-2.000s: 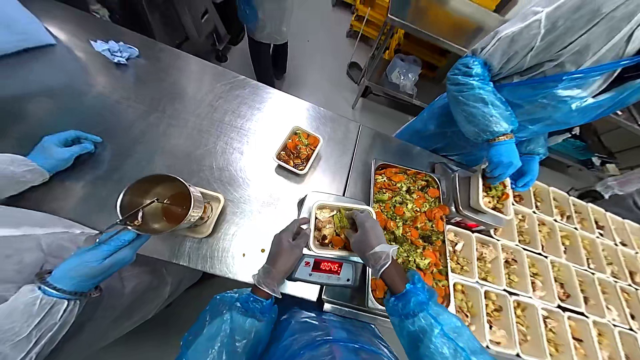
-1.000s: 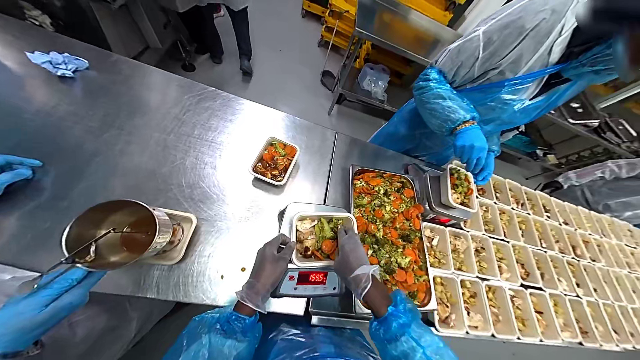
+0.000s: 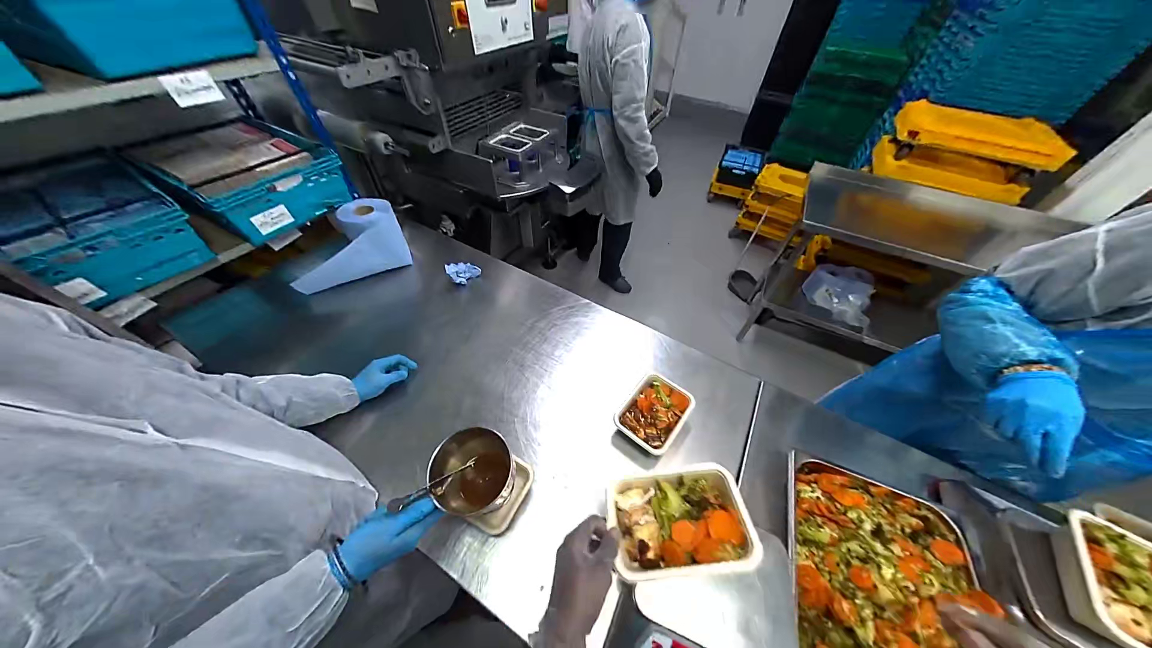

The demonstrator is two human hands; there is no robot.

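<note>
My left hand [image 3: 580, 571], in a thin clear glove, grips the left rim of a white food tray [image 3: 688, 569] holding broccoli, carrot slices and pale chunks, raised above a digital scale [image 3: 711, 603]. At the lower right, my right hand [image 3: 976, 623] is partly cut off by the frame edge and reaches into a metal pan of mixed carrots and broccoli [image 3: 877, 549]; its fingers touch carrots, and whether they are closed on any is unclear. Farther back, a smaller filled tray [image 3: 654, 414] rests on the steel table.
At left, a co-worker's blue-gloved hand [image 3: 387, 540] holds a saucepan of brown sauce [image 3: 471, 470] over a tray. Another co-worker's gloved hand [image 3: 1035, 418] is at right, above a filled tray [image 3: 1111, 576]. A blue paper roll [image 3: 362, 238] and steel trolley [image 3: 900, 234] stand beyond.
My left hand has lifted the tray off the scale. My right hand has left the tray's rim and moved right into the vegetable pan. The view has tilted up.
</note>
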